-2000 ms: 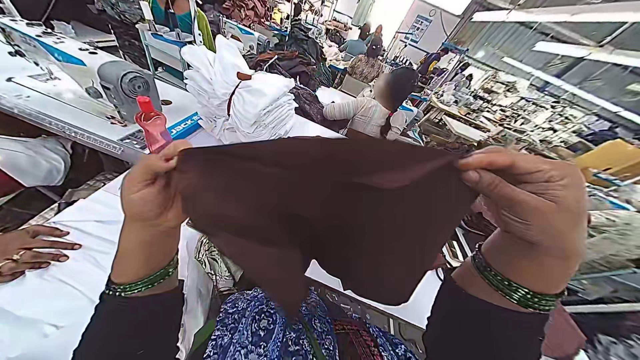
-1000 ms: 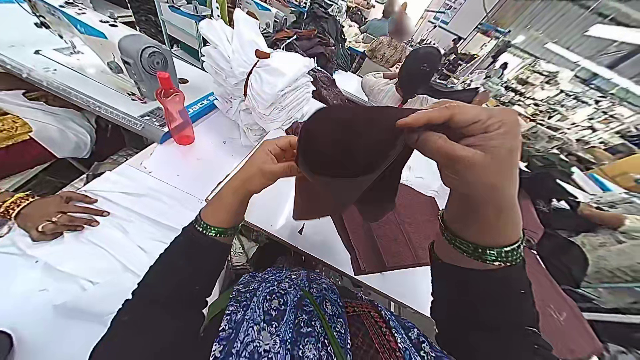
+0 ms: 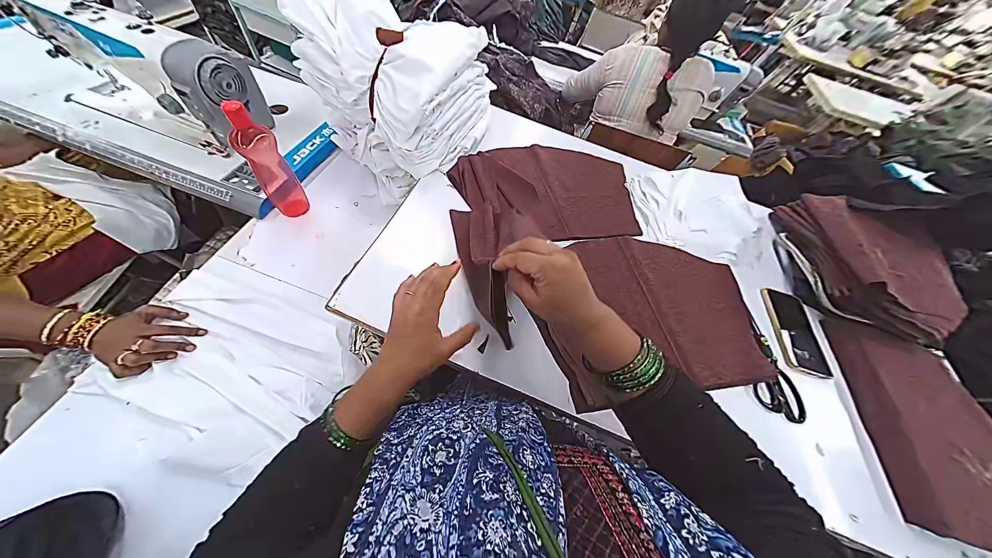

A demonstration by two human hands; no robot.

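Note:
My right hand (image 3: 546, 280) pinches the edge of a dark maroon fabric piece (image 3: 484, 267) that hangs down in a narrow fold over the white table. Just left of it, my left hand (image 3: 425, 319) has its fingers apart, the index fingertip close to the fabric's left edge; whether it touches is not clear. Behind the held piece lies another maroon fabric panel (image 3: 577, 190). A further maroon panel (image 3: 674, 302) is spread to the right, partly behind my right wrist. White cloth (image 3: 690, 213) lies between the panels and the table's far edge.
A tied stack of white fabric (image 3: 422, 93) stands at the back, beside a red bottle (image 3: 271, 167) and a sewing machine (image 3: 209, 74). Scissors (image 3: 783, 395), a phone (image 3: 797, 332) and folded maroon fabric (image 3: 883, 263) are at right. A co-worker's hand (image 3: 147, 341) rests on white cloth at left.
The maroon fabric, stretched between both raised hands at first, then bunched, is now lowered to the table. My left hand has come off its grip. The view has tilted down.

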